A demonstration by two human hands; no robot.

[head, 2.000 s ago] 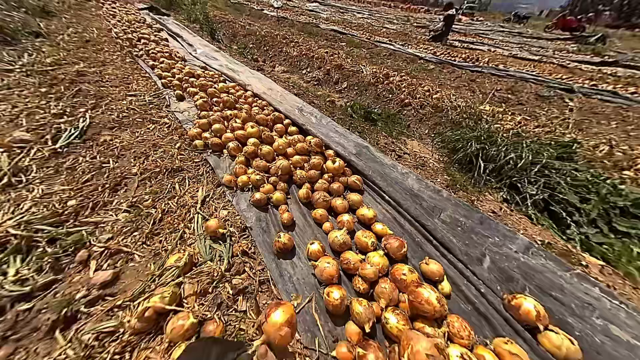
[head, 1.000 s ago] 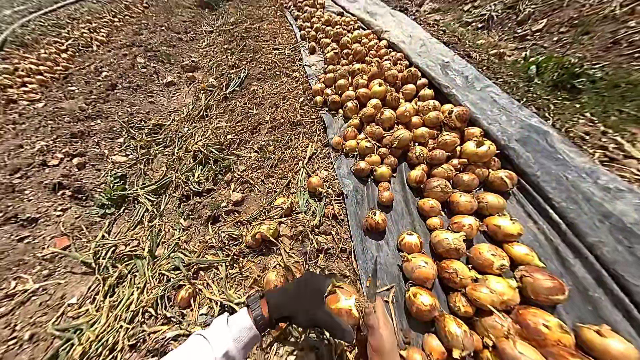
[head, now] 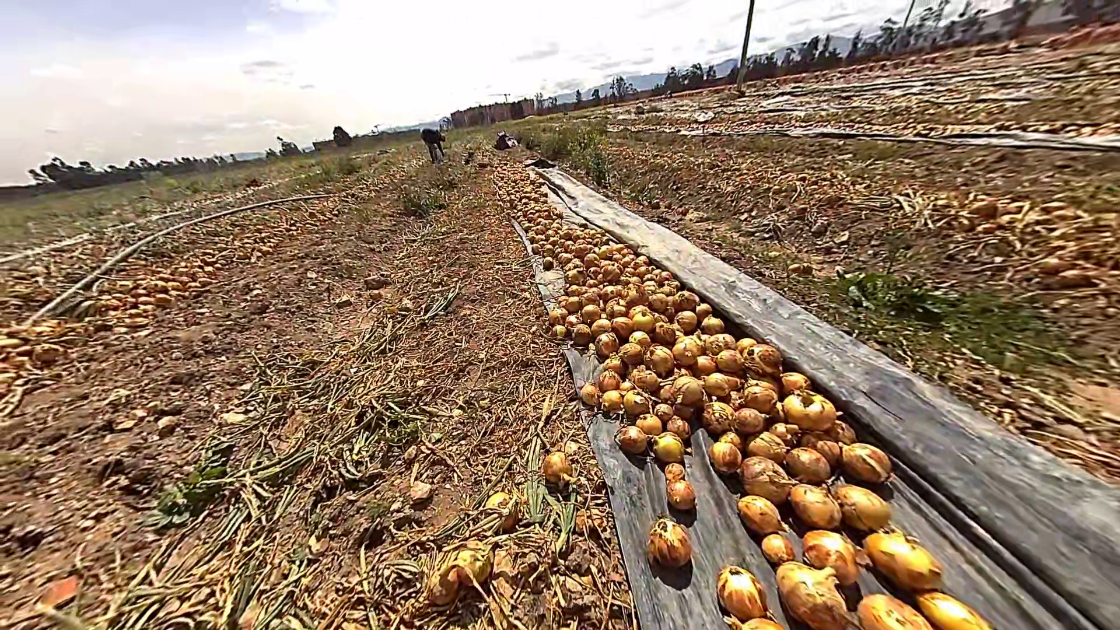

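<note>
Neither my left hand nor my right hand shows in the head view. Many yellow-brown onions lie in a long band on a dark plastic sheet point(head: 630, 525) that runs from the lower right up into the distance. Nearest are large onions, such as one point(head: 811, 595) at the bottom edge. A single onion point(head: 669, 542) rests apart near the sheet's left edge. Left of the sheet, on the soil, lie an onion point(head: 556, 467) and a few more point(head: 472, 563) among dry stalks.
Dry onion tops point(head: 324, 411) cover the soil on the left. A pale hose point(head: 149, 249) curves across the far left beside a row of onions point(head: 144, 293). A bent-over person point(head: 433, 144) is far off. Green weeds point(head: 901, 297) grow to the right, below a thin pole point(head: 745, 48).
The view has tilted up toward the horizon. A gloved hand with an onion and a bare hand with a blade, seen one second ago at the bottom, are out of view.
</note>
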